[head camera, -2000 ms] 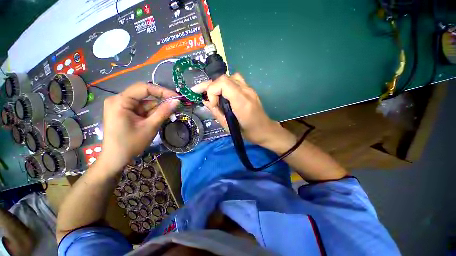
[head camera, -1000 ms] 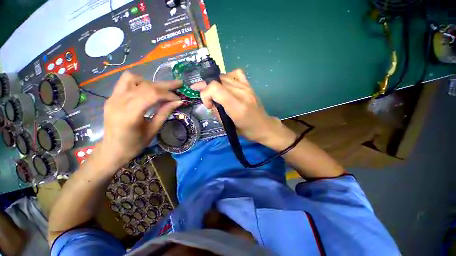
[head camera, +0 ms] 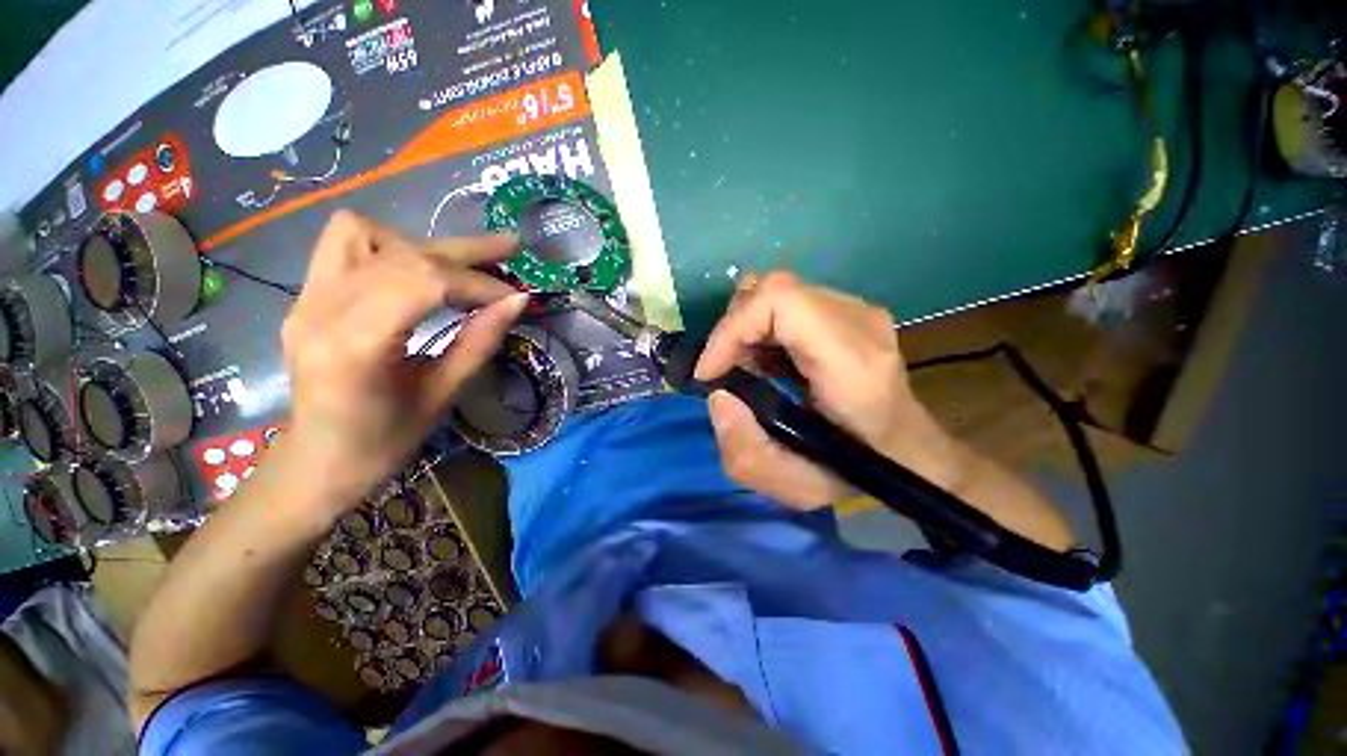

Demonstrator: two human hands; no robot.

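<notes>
The green ring PCB (head camera: 607, 266) lies on the printed cardboard sheet. A silvery cylinder with a dark round centre (head camera: 513, 393) stands just below it, near the bench edge. My right hand (head camera: 810, 387) holds the black soldering iron (head camera: 872, 476), its metal tip pointing up-left at the ring's lower edge; I cannot tell if it touches. My left hand (head camera: 387, 343) pinches thin lead wires between thumb and forefinger at the ring's lower left edge. The exact wire ends are too small to tell.
Several similar cylinders (head camera: 136, 409) stand at the left on the printed cardboard sheet (head camera: 396, 163). A carton below the bench edge holds rows of rings (head camera: 402, 579). Dark cables and a yellowish strip (head camera: 1146, 192) lie at upper right on the green mat (head camera: 872, 133). Another person's arm shows at lower left.
My right hand has moved right and down, off the ring, and the iron has swung from upright to pointing up-left. The ring is now more fully visible. My left hand still pinches the wires.
</notes>
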